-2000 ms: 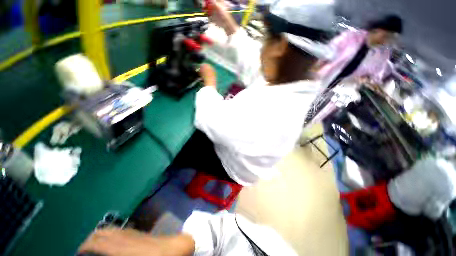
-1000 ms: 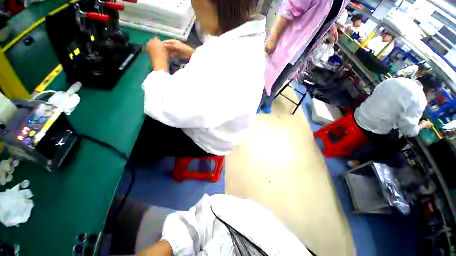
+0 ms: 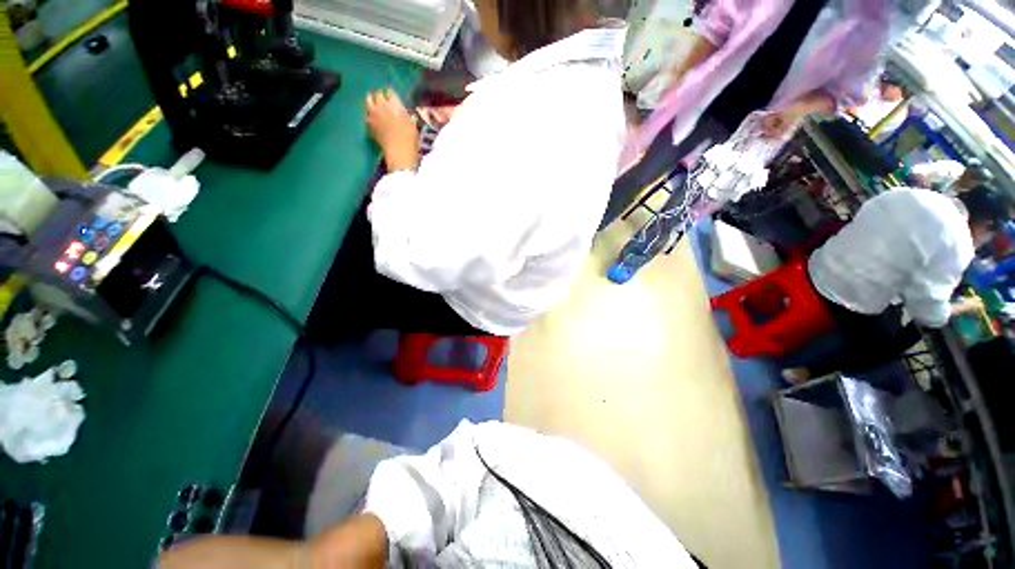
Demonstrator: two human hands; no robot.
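My right hand shows at the bottom left, cut off by the lower edge, with the bare forearm and white sleeve to its right. Its fingers are hidden, so I cannot tell if it holds anything. Just above it a clear strip with dark round parts lies at the near bench edge. A dark sheet is cut off at the bottom left corner. My left hand is out of the picture.
Left, a tape dispenser with a cable and a crumpled white wipe stand on the green bench. Beyond are a black fixture and a seated neighbour. A person in pink stands in the aisle; red stools are on the floor.
The view has swung right and down, then back slightly left. The person in pink has come nearer, carrying a whitish bundle. More of my right forearm and hand shows than one second ago.
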